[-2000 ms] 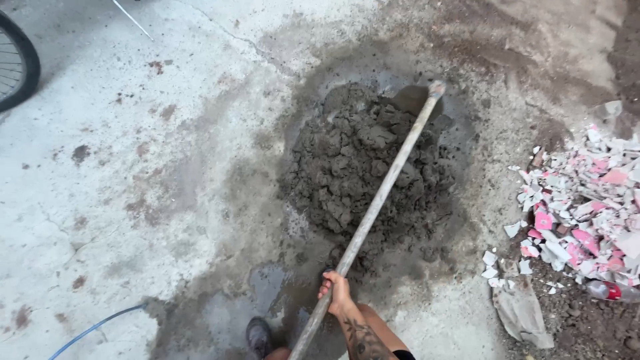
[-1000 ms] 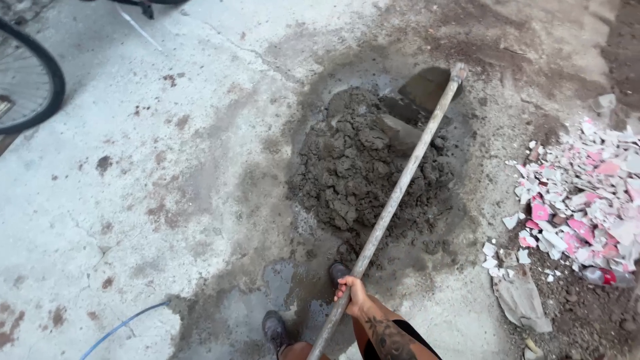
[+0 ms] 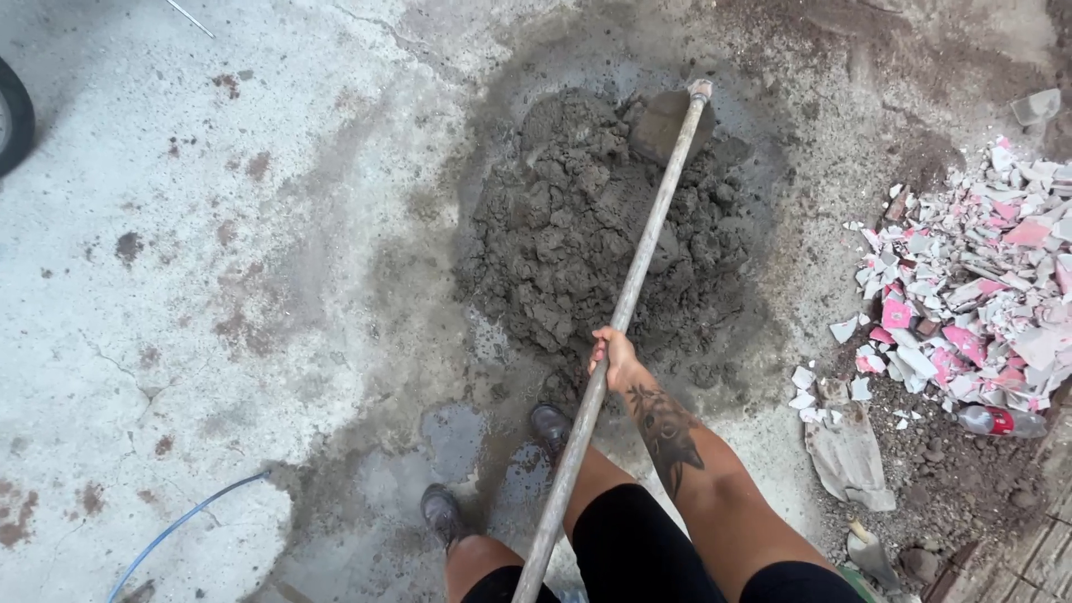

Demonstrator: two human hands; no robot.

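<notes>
My right hand [image 3: 614,358] is closed around the long wooden handle of a hoe [image 3: 641,268], about midway along its visible length. The handle slants from the bottom edge up to the right. The hoe's broad blade [image 3: 666,127] lies against the far right part of a heap of wet grey mortar [image 3: 569,226]. Lumpy mortar lies on both sides of the handle. My left hand is not in view, and the near end of the handle runs out of the frame.
My boots [image 3: 442,512] stand on wet concrete just below the heap. To the right lies a pile of broken pink and white fragments [image 3: 963,293], with a plastic bottle [image 3: 1001,420] beside it. A blue hose [image 3: 180,523] curves at lower left; part of a wheel [image 3: 15,117] shows at left.
My right hand keeps its hold on the hoe handle throughout. The view has shifted, so less of the wheel at left shows than one second ago.
</notes>
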